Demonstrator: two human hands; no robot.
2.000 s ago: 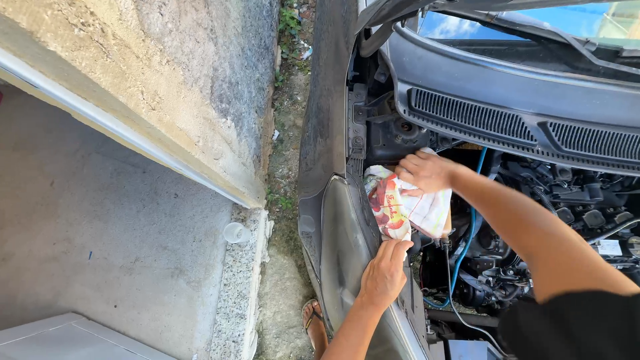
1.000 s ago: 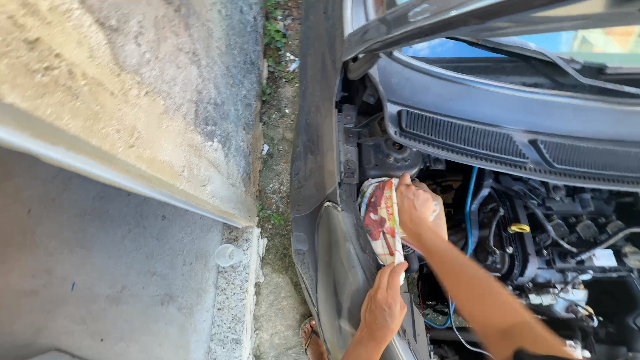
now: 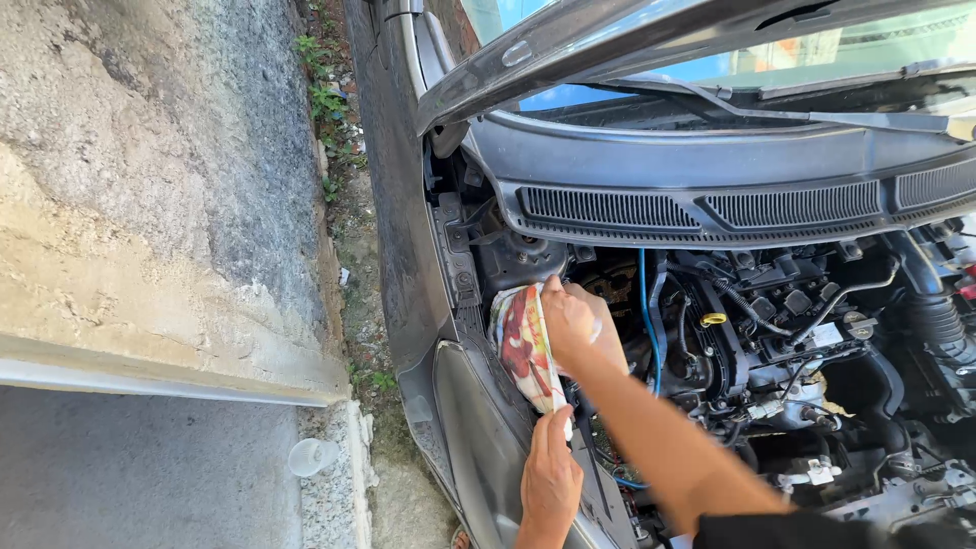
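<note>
A printed white cloth (image 3: pixel 526 343) with red and yellow patterns lies over part of a pale plastic reservoir (image 3: pixel 606 324) at the corner of the car's engine bay, beside the headlight. My right hand (image 3: pixel 568 316) is bent over the reservoir's top and grips the cloth's upper edge; its palm side is hidden. Lower down, my left hand (image 3: pixel 550 465) pinches the cloth's bottom corner between thumb and fingers, above the edge of the headlight (image 3: pixel 480 442).
The engine (image 3: pixel 762 328) with a yellow-ringed dipstick (image 3: pixel 713 319) and a blue hose (image 3: pixel 650 320) lies to the right. Above are the cowl grille (image 3: pixel 610 207) and raised hood (image 3: pixel 579 46). A rough wall (image 3: pixel 168 191) and a clear plastic cup (image 3: pixel 313 457) are at left.
The cloth, spread wider with its white part showing two seconds ago, is now gathered narrower. My right hand has turned more downward over the reservoir. My left hand still holds the lower corner.
</note>
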